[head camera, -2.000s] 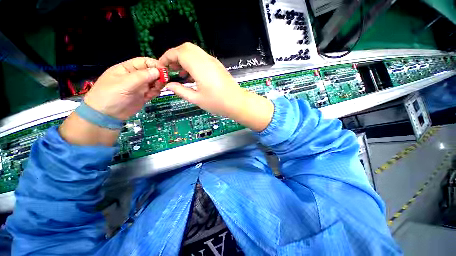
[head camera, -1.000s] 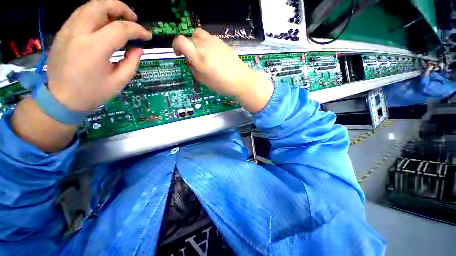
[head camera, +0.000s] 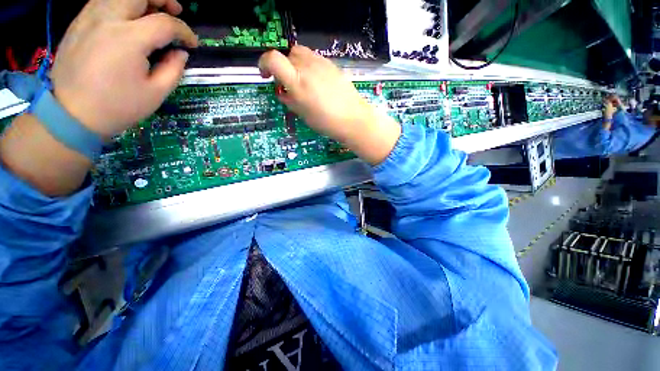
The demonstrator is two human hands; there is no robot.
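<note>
The green circuit board (head camera: pixel 239 141) lies in front of me between pale rails. My right hand (head camera: pixel 315 90) is over its far edge, with the thumb and fingertips pinched at a small red component (head camera: pixel 281 89) there; the fingers partly hide it. My left hand (head camera: pixel 116 72) is raised over the board's left part and the bins, fingers curled and thumb bent towards them. A dark patch shows between thumb and fingers; I cannot tell whether it is a held piece or the dark bin behind. The top of this hand is cut off by the picture's edge.
Behind the far rail are a dark bin of bright green pieces (head camera: pixel 250 35), a bin of tiny pale pins (head camera: pixel 347 49) and a white tray (head camera: pixel 407 29) with black parts. More boards (head camera: pixel 470 105) continue right. Another person's hand (head camera: pixel 610 109) and blue sleeve are at the far right.
The red piece first held between both hands is now at the board's far edge under my right fingertips. My left hand has moved away leftwards, and the view has shifted.
</note>
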